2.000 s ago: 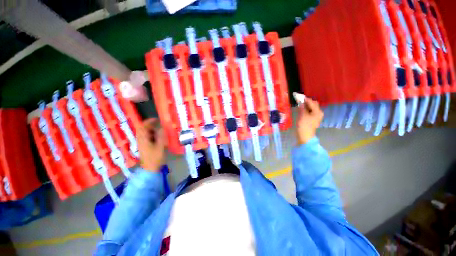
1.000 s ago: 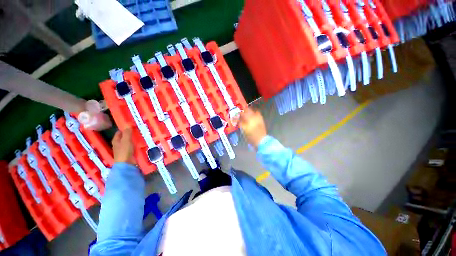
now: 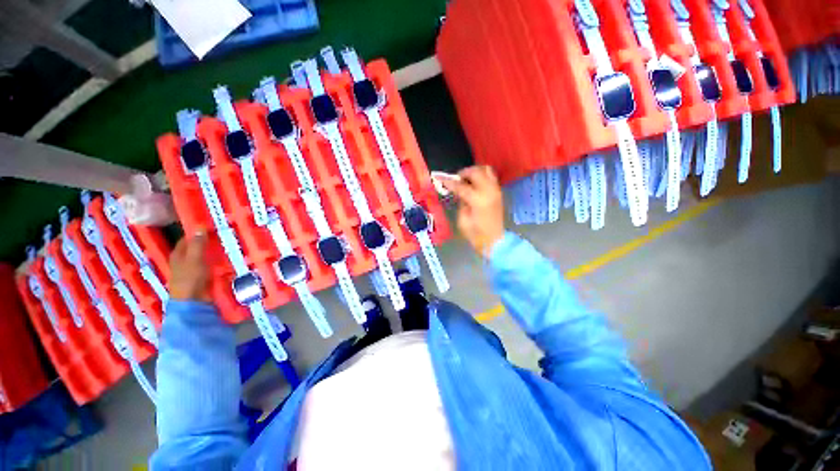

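A red tray in front of me holds two rows of smartwatches with pale blue straps. Their dark screens face up, as on the lower right watch. Strap ends overhang the tray's far and near edges. My left hand grips the tray's left edge; its fingers are partly blurred. My right hand is just off the tray's right edge. It pinches a small white piece between its fingertips; what the piece is cannot be told.
Stacked red trays with watches stand at right, straps hanging out. Another red tray at left holds watches pale side up. A pale post, whitish round things, and a blue tray under a white sheet lie beyond.
The two lower left watches, pale side up two seconds ago, now show dark screens. My left hand has come onto the tray edge. My right hand has moved off the lower right watch.
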